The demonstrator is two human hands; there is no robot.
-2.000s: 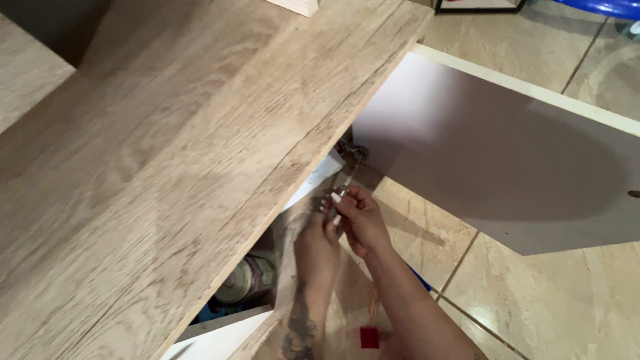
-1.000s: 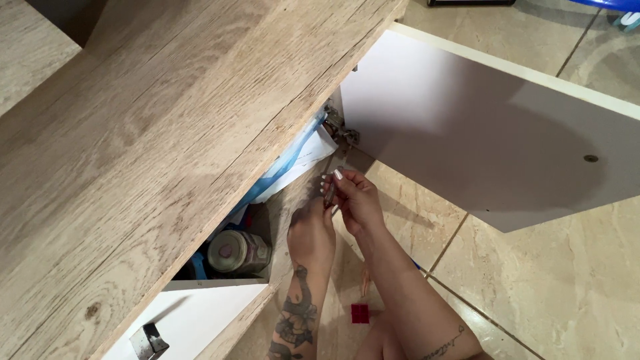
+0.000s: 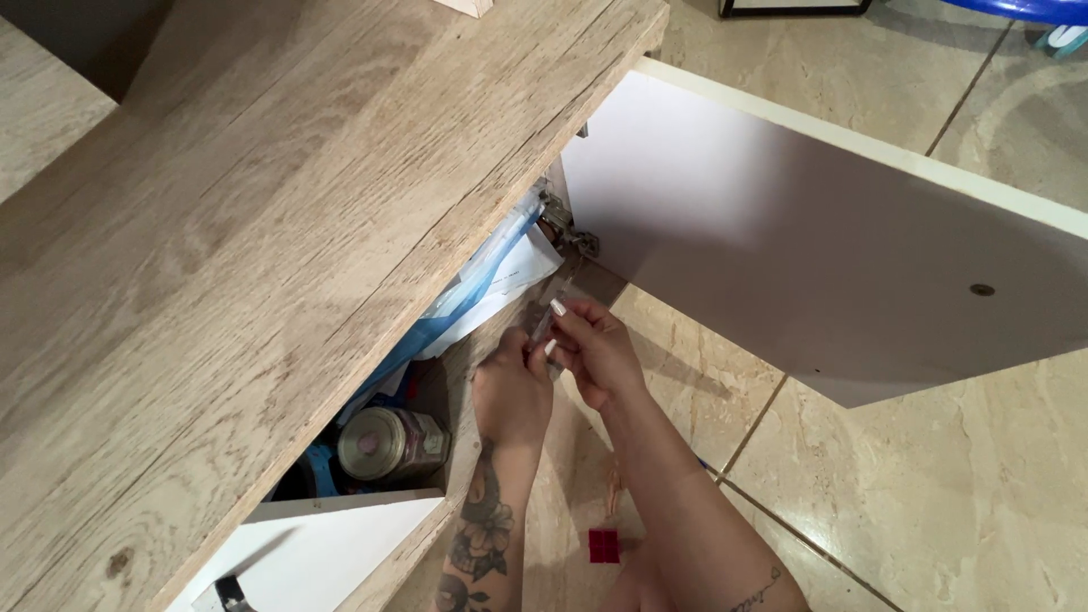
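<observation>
My left hand (image 3: 512, 387) and my right hand (image 3: 599, 348) are close together in front of the opened cabinet. Between their fingertips is a small, clear, thin item (image 3: 544, 327), too blurred to name; both hands pinch it. Just beyond them is a metal hinge (image 3: 582, 242) at the foot of the white cabinet door (image 3: 807, 229). White papers (image 3: 510, 272) and blue plastic (image 3: 416, 340) lie inside the cabinet, left of my hands. A glass jar with a metal lid (image 3: 395, 444) sits farther down in it.
The wood-grain cabinet top (image 3: 280, 221) overhangs the opening on the left. A second white door (image 3: 314, 552) with a metal hinge part (image 3: 229, 592) is at the lower left. A small red square object (image 3: 604, 546) rests on the tiled floor (image 3: 850, 476), near my right forearm.
Both hands stay together at the same small item, with only slight finger movement. The view has shifted a little.
</observation>
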